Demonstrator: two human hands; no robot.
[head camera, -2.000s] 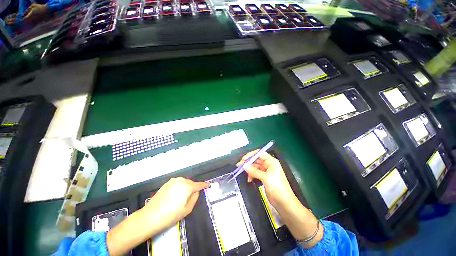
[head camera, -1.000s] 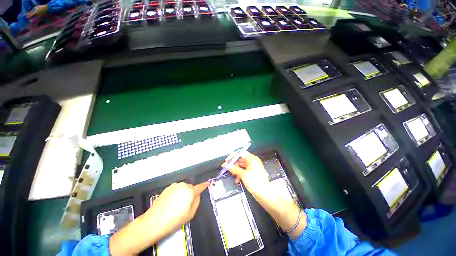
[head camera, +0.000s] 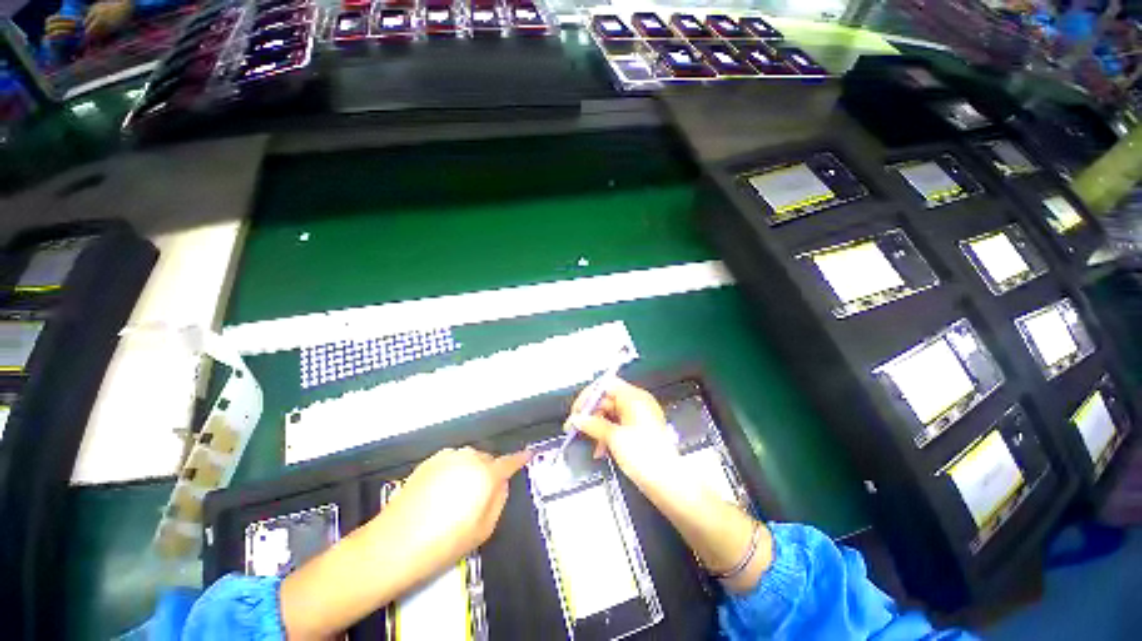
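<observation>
A phone mid-frame assembly (head camera: 594, 552) lies in a slot of the near black foam tray (head camera: 507, 589). My right hand (head camera: 622, 430) holds pale tweezers (head camera: 590, 403), tips down at the phone's dark upper end. My left hand (head camera: 453, 496) reaches in from the left, its index fingertip at the phone's upper left corner; whether it holds anything small cannot be told. My left forearm partly covers another phone (head camera: 433, 606). A white release liner (head camera: 457, 393) lies just beyond the tray, with a sheet of small adhesive dots (head camera: 378, 356) behind it.
A curled strip with tan pieces (head camera: 204, 466) lies left of the tray, near a cream board (head camera: 157, 363). A white tape strip (head camera: 501, 303) crosses the green mat. Foam trays with phones stand right (head camera: 802, 326) and left (head camera: 94, 363). Blister trays (head camera: 701, 48) are on the far ledge.
My right hand and the tweezers have moved left to the phone's upper left part since the earliest frame. The view has shifted slightly. My left fingertip stays at the phone's upper corner.
</observation>
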